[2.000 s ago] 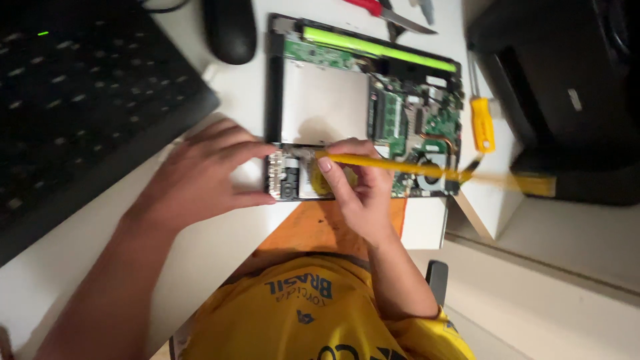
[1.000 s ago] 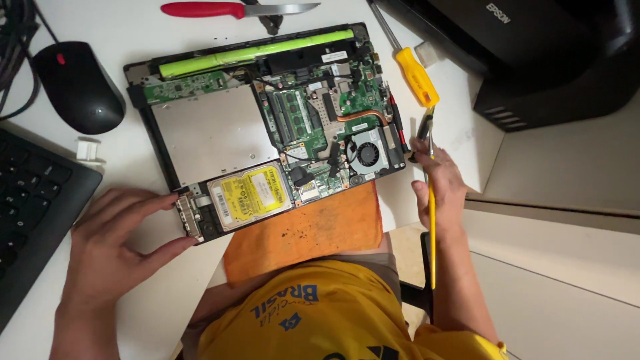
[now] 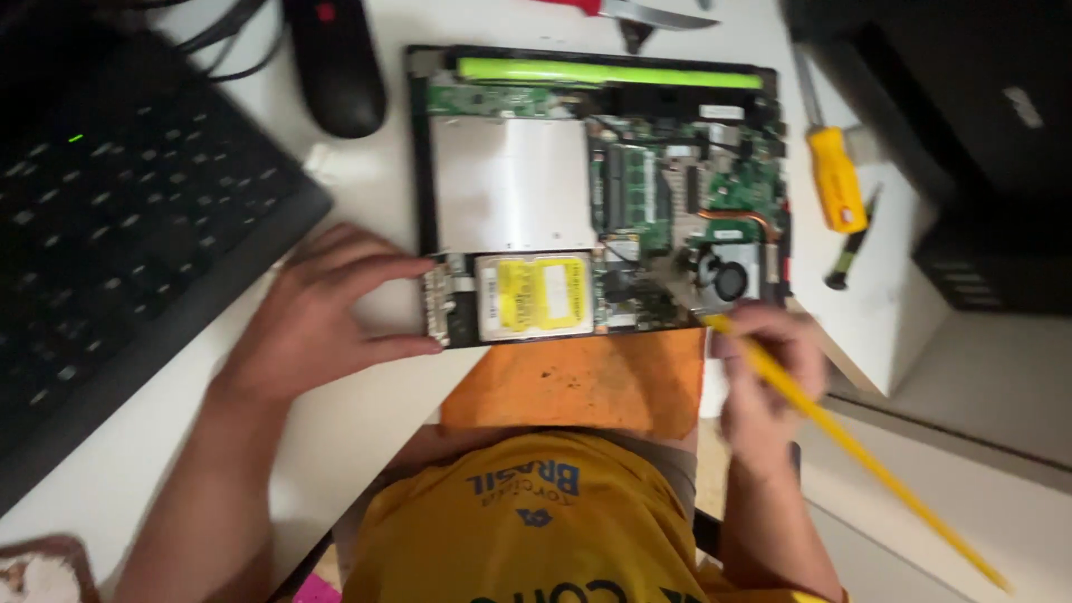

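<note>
An opened laptop base lies on the white desk, its circuit board showing. Thumb and fingers of my left hand hold a metal bracket at its lower left corner. Beside that sits a hard drive with a yellow label. My right hand holds a long yellow-handled brush, whose blurred bristles are over the board near the cooling fan. A lime-green cylindrical battery runs along the far edge. Below the base, an orange cloth lies over my lap.
Left are a black keyboard and a mouse. A red-handled knife lies beyond the laptop. A yellow-handled screwdriver and a small green-and-black tool lie on the right, near a black printer.
My right hand has moved from the desk's right side to the laptop's near edge by the fan, with the brush over the board. The small green-and-black tool now lies below the screwdriver. My left hand stays at the corner.
</note>
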